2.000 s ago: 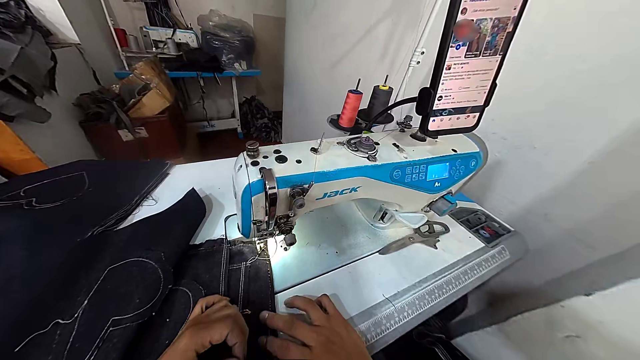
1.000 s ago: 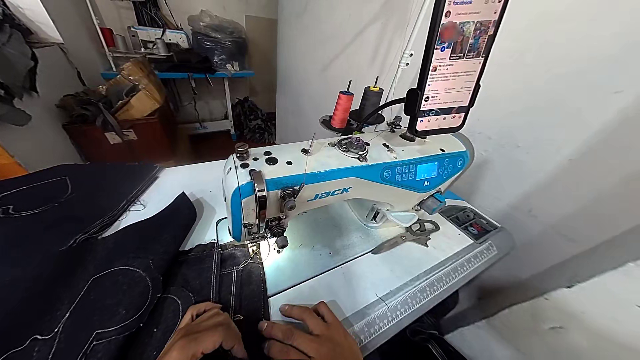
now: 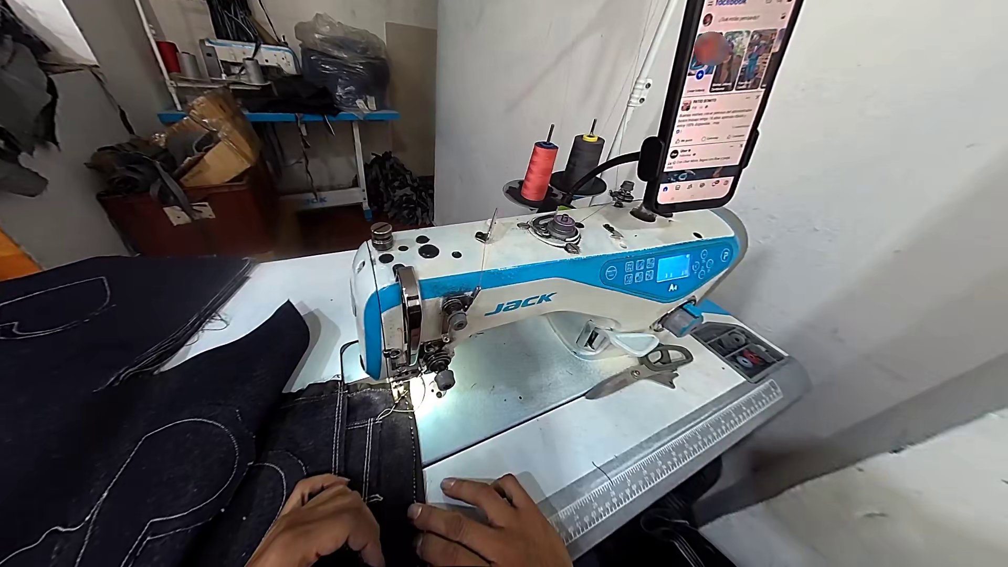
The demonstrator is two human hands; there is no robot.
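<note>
Dark denim fabric [image 3: 378, 449] with pale stitch lines runs up to the needle and presser foot area [image 3: 402, 390] of a white and blue Jack sewing machine [image 3: 551, 276]. My left hand [image 3: 319, 524] rests on the denim with its fingers curled; whether it pinches the cloth is hidden. To its right, my right hand [image 3: 488, 524] lies with fingers spread, fingertips at the denim's right edge and on the white table. More dark denim pieces [image 3: 142, 441] with curved white stitching spread at the left. The machine's lamp lights the needle area.
Grey scissors [image 3: 646, 370] lie beneath the machine arm's right end. A ruler strip [image 3: 677, 457] follows the table's front edge, near a small parts tray [image 3: 740, 350]. Red [image 3: 539, 172] and black thread cones [image 3: 584, 161] stand behind the machine. A phone [image 3: 713, 102] is mounted above.
</note>
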